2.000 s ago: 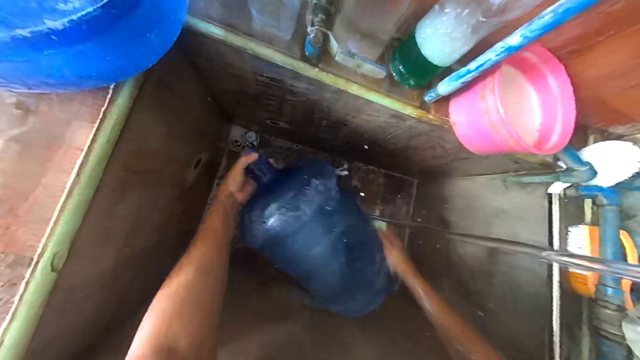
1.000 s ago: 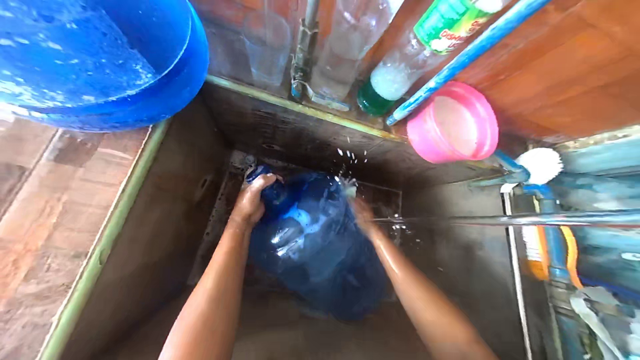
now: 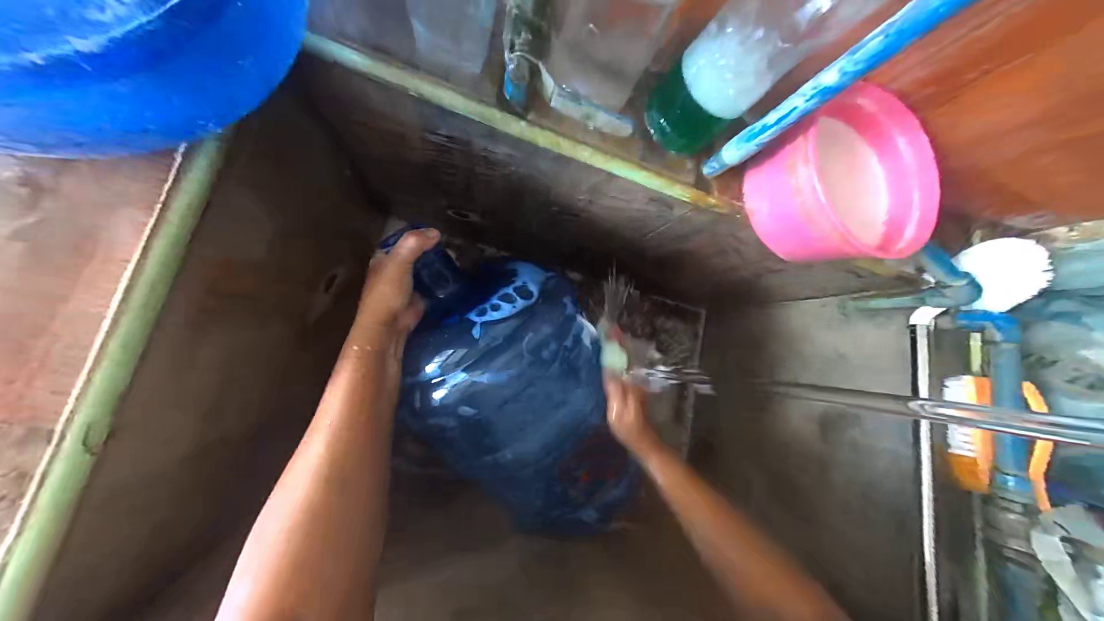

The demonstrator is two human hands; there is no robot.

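A large blue plastic water jug (image 3: 509, 397) lies tilted in a deep, dark basin (image 3: 535, 578), its neck toward the upper left. My left hand (image 3: 397, 280) is closed round the jug's neck. Against the jug's right side, my right hand (image 3: 625, 401) holds a small pale thing (image 3: 614, 355), blurred, perhaps a sponge or scrubber. Water splashes just above and beside that hand, near the end of a shiny metal faucet pipe (image 3: 862, 398) coming from the right.
A blue plastic tub (image 3: 155, 78) stands at the upper left. Along the back ledge are a green-bottomed bottle (image 3: 690, 103), a blue-painted pipe (image 3: 837, 86) and a pink bucket (image 3: 819, 190). To the right are a white round brush (image 3: 1005, 272), an orange brush (image 3: 970, 431) and blue plumbing (image 3: 1009, 388).
My left hand stays on the jug's neck. My right hand has moved along the jug's side, still close against it. The view has shifted somewhat between frames.
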